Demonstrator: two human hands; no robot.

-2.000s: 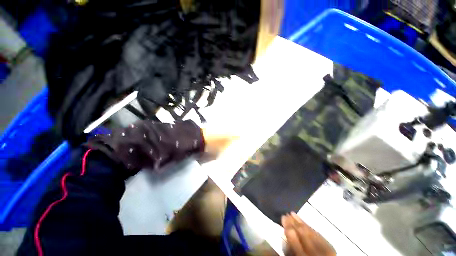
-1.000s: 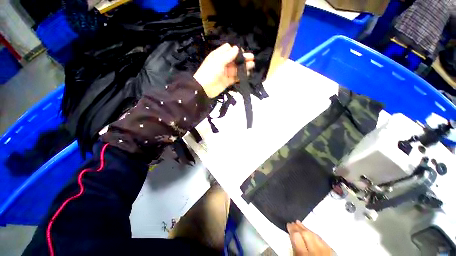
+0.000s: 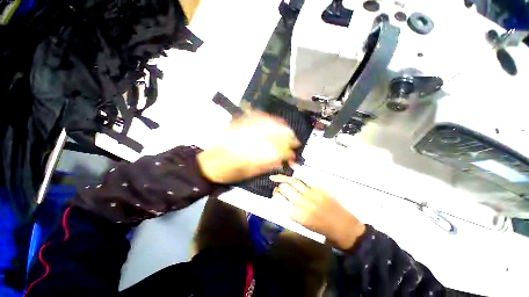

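Observation:
The camouflage panel (image 3: 263, 78) lies on the white table left of the machine head, its black mesh part (image 3: 294, 120) near the presser foot (image 3: 325, 110). My left hand (image 3: 252, 146) is blurred and over the mesh; a black webbing tab (image 3: 226, 103) sticks out from it at the upper left. My right hand (image 3: 316, 209) has bent fingers at the near edge of the mesh, close to my left fingertips. The hands hide much of the mesh and the rest of the tab.
The sewing machine head (image 3: 325, 55) fills the upper right, with a control panel (image 3: 481, 162) beside it. Thread snips (image 3: 438, 217) lie on the table at right. Loose black tabs (image 3: 152, 87) and a pile of black panels (image 3: 64, 64) are at left. A blue bin shows at the lower left edge.
The view has shifted towards the machine. My left hand has moved from the box of tabs to the panel with a black tab. My right hand's fingers are now bent at the mesh edge.

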